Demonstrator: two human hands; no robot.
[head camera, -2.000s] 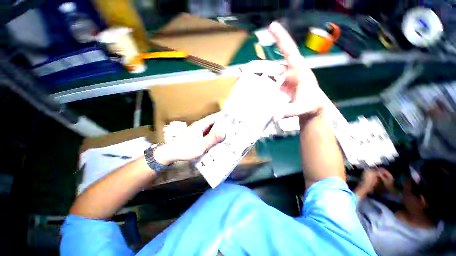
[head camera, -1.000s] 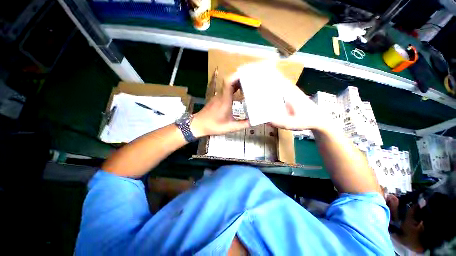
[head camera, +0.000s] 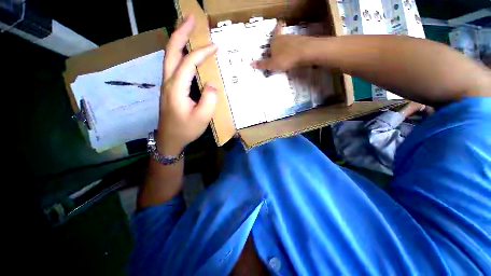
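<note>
A brown open shipping carton stands at the top centre, its flaps folded out. White product boxes lie side by side inside it, some with hang tabs at the far end. My left hand, wearing a metal watch, is at the carton's left flap with its fingers apart. My right hand is inside the carton on top of the white boxes, fingers spread and pointing down; it is slightly blurred. The right part of the carton is darker and blurred.
A clipboard with white papers and a pen lies left of the carton. More white product boxes stand to its right. Another person's grey sleeve and hand show at the right, below the carton.
The white box held between both hands is no longer in them. My left hand has moved to the carton's left flap, my right hand down into the carton. The view has moved closer to the carton.
</note>
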